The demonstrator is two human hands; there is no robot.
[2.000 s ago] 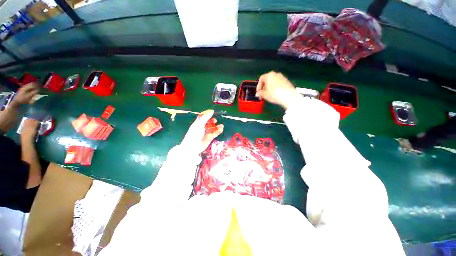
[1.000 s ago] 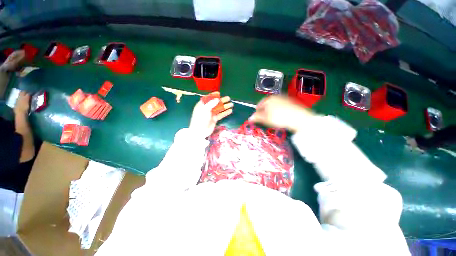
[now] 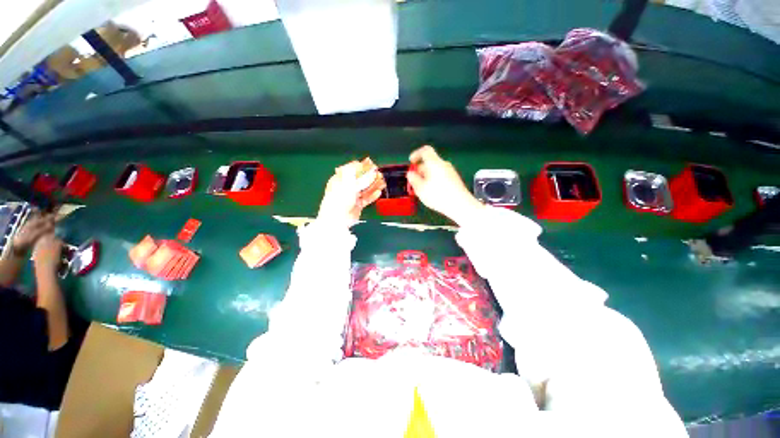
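An open red box (image 3: 396,204) with a black inside stands on the belt between my hands. My left hand (image 3: 349,193) is at its left side, shut on a small stack of red-orange leaflets (image 3: 369,178). My right hand (image 3: 438,183) has its fingertips at the box's right rim. Red shows at these fingertips, but I cannot tell a held piece from the rim. A clear polybag full of red accessories (image 3: 419,312) lies in front of me, with a few red loops (image 3: 412,258) at its mouth.
More open red boxes (image 3: 566,192) and silver-grey cases (image 3: 497,187) stand along the belt. Leaflet stacks (image 3: 167,258) lie at left, above a brown carton (image 3: 107,376). Another person's hands (image 3: 43,244) are far left. Red polybags (image 3: 556,81) and a white sheet (image 3: 342,56) are behind.
My right hand has moved from the polybag's mouth up and left to a red box. My left hand has moved slightly left to that box, still with the leaflets. The boxes and cases stand further left.
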